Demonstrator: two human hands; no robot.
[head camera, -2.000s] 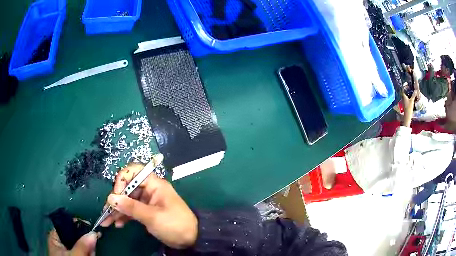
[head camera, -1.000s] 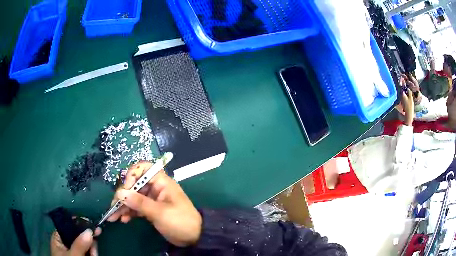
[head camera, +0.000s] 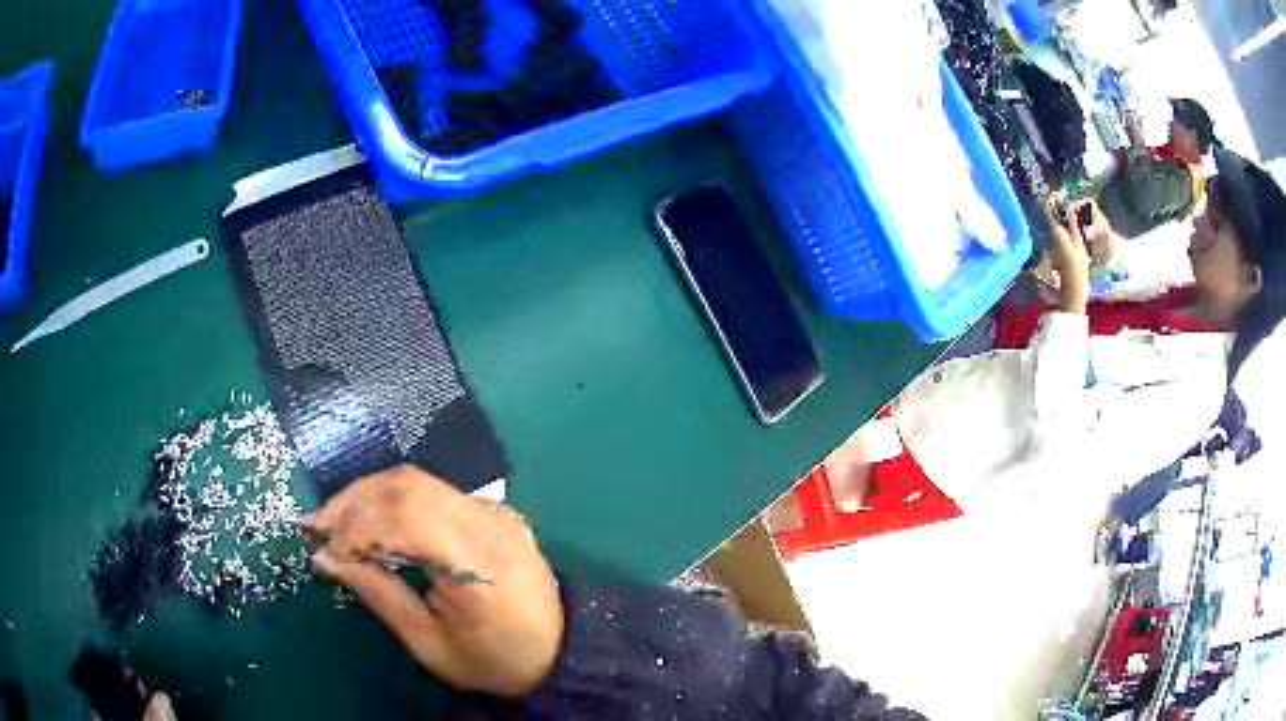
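Note:
My right hand (head camera: 458, 578) is closed around the slim metal tweezers (head camera: 409, 563), partly hidden by the fingers. Its fingertips are at the right edge of the heap of tiny white pieces (head camera: 233, 500), beside the lower end of the black sheet of small parts (head camera: 339, 303). A heap of tiny black pieces (head camera: 134, 571) touches the white one. My left hand (head camera: 158, 707) is mostly cut off by the bottom edge. Only a fingertip shows, against the black workpiece bundle (head camera: 106, 683). The rest of its grip is hidden.
A white flat blade (head camera: 113, 293) lies at the left. Small blue bins (head camera: 162, 138) stand at upper left. A large blue basket (head camera: 564, 141) holds black strips; a second (head camera: 973, 296) holds white material. A smartphone (head camera: 741, 303) lies near the bench edge. People sit at the right.
The view has shifted, so bench things appear further left. My right hand with the tweezers has moved away from the bundle to beside the white heap. My left hand is now mostly out of the picture.

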